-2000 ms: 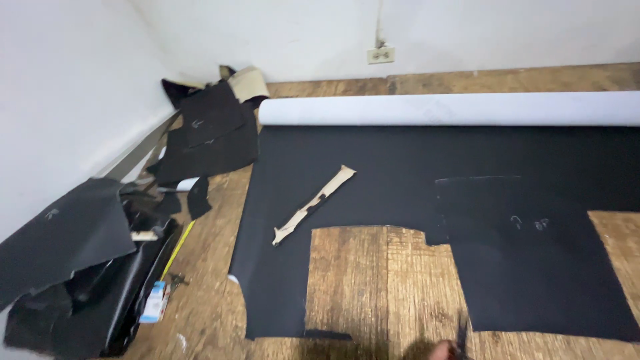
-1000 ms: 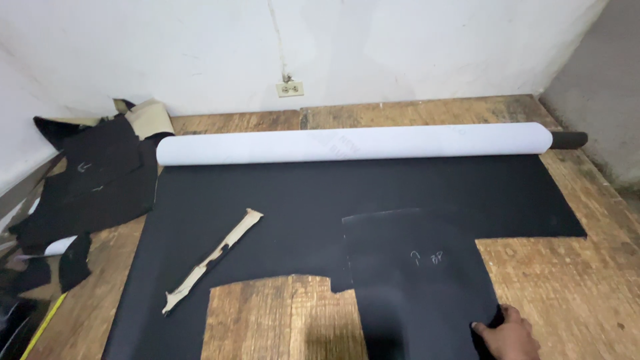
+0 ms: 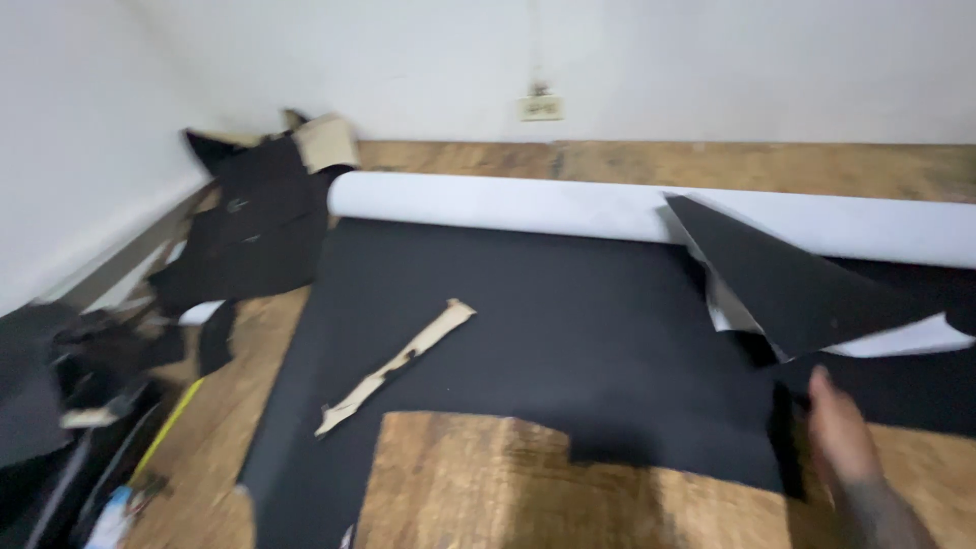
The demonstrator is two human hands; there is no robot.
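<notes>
My right hand point(image 3: 842, 435) reaches in from the lower right, blurred, its thumb side towards a narrow dark strip point(image 3: 785, 442); whether it grips the strip cannot be told. Just beyond it, a loose black sheet-material panel point(image 3: 808, 282) with a white underside lies bent and partly raised over the large black sheet point(image 3: 534, 313) and the white-backed roll point(image 3: 496, 202). A long, torn beige strip point(image 3: 396, 370) rests on the sheet at the left. My left hand is out of view.
Black offcuts point(image 3: 259, 221) lie by the left wall, with a beige piece point(image 3: 328, 142) behind. More dark material point(image 3: 30, 381), a yellow tape point(image 3: 168, 431) and a white-and-blue item point(image 3: 113, 518) are at lower left. A wall outlet point(image 3: 540, 108) is above the wooden surface point(image 3: 435, 480).
The chalk-marked panel, flat a second ago with my right hand at its edge, is now lifted, bent and shifted towards the roll. The view has swung left.
</notes>
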